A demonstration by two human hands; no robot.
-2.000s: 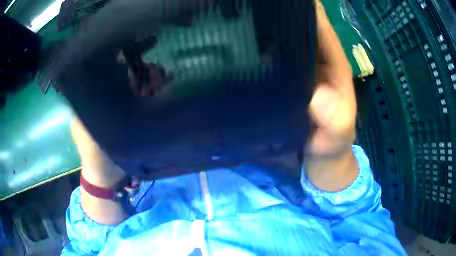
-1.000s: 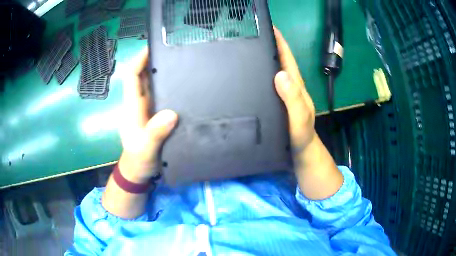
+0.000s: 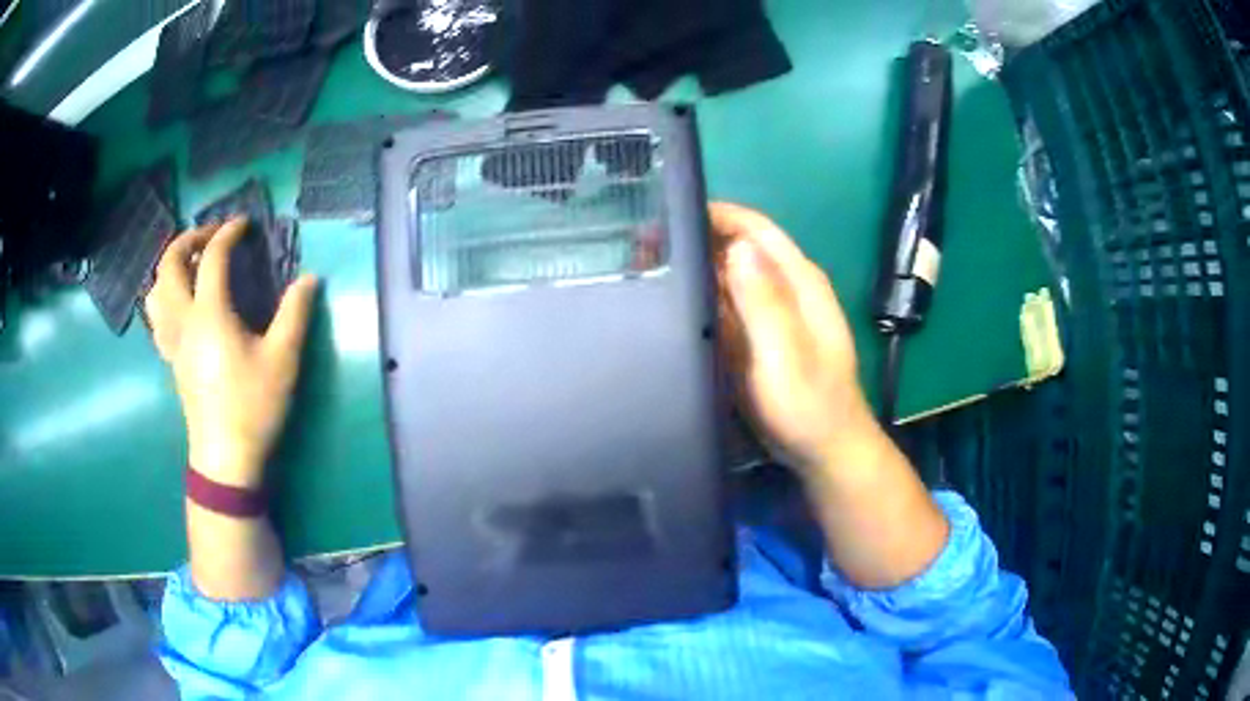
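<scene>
The black housing (image 3: 555, 397) is in front of me, its flat face towards me and its slatted opening at the far end. My right hand (image 3: 788, 329) holds its right edge; the fingertips behind it are hidden. My left hand (image 3: 226, 329) is off the housing, over the pile of vent grilles (image 3: 250, 281) at the left. Its thumb and fingers are apart around the top grille, and it is not clear whether they touch it. More grilles (image 3: 126, 260) lie beside and beyond.
A black electric screwdriver (image 3: 916, 192) lies at the right. A round white-rimmed dish (image 3: 373, 58) with shiny bits and black sheets (image 3: 658, 48) are at the back. A yellow block (image 3: 1040, 333) is at the bench corner, beside a green crate (image 3: 1138, 301). Dark housings stand far left.
The housing was turned over between the first two frames, then moved lower and nearer me. My left hand has let go of it and moved left to the grilles.
</scene>
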